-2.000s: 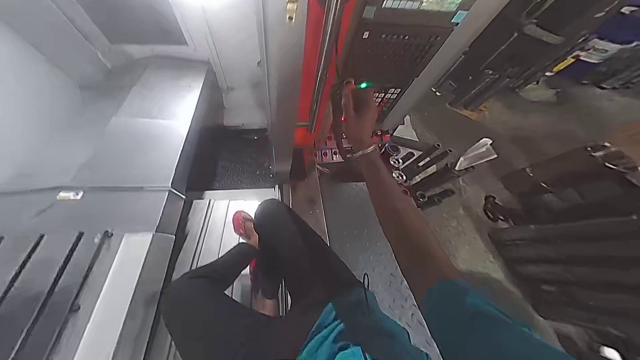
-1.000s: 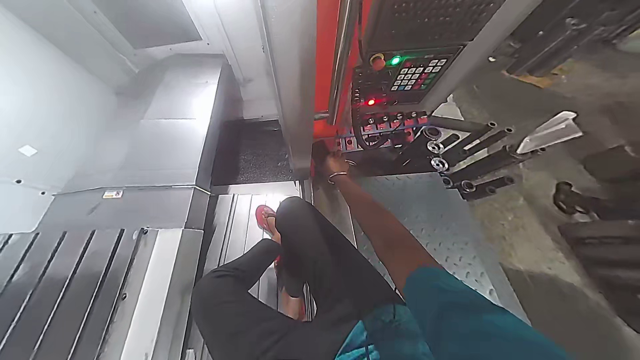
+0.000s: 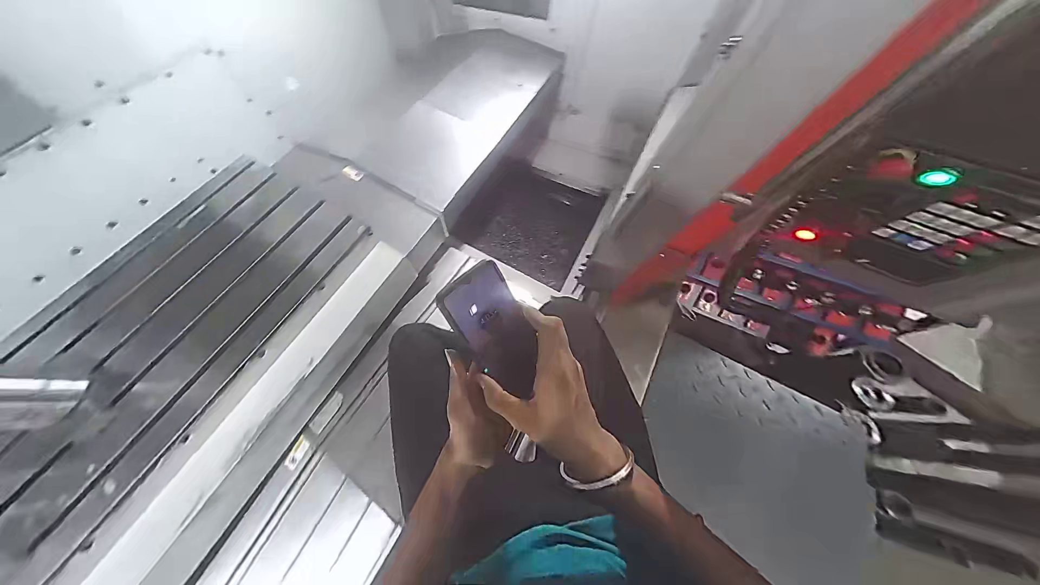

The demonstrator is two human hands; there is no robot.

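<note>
A smartphone with its screen lit is held above my lap, tilted up to the left. My right hand, with a pale bracelet at the wrist, is closed around the phone's right edge and lower part. My left hand is at the phone's lower left, its fingers close to the lower edge; whether it grips the phone is hard to tell. A small shiny metal object shows between the two hands, partly hidden. My legs in dark trousers are below.
A slotted machine table lies at the left, beside metal covers. At the right stand a machine control panel with green and red lights, a rack of fittings, metal tool holders and a tread-plate step.
My right hand has come from beside the control panel to my lap, where the phone is now held. My left hand has come into view. The view has turned.
</note>
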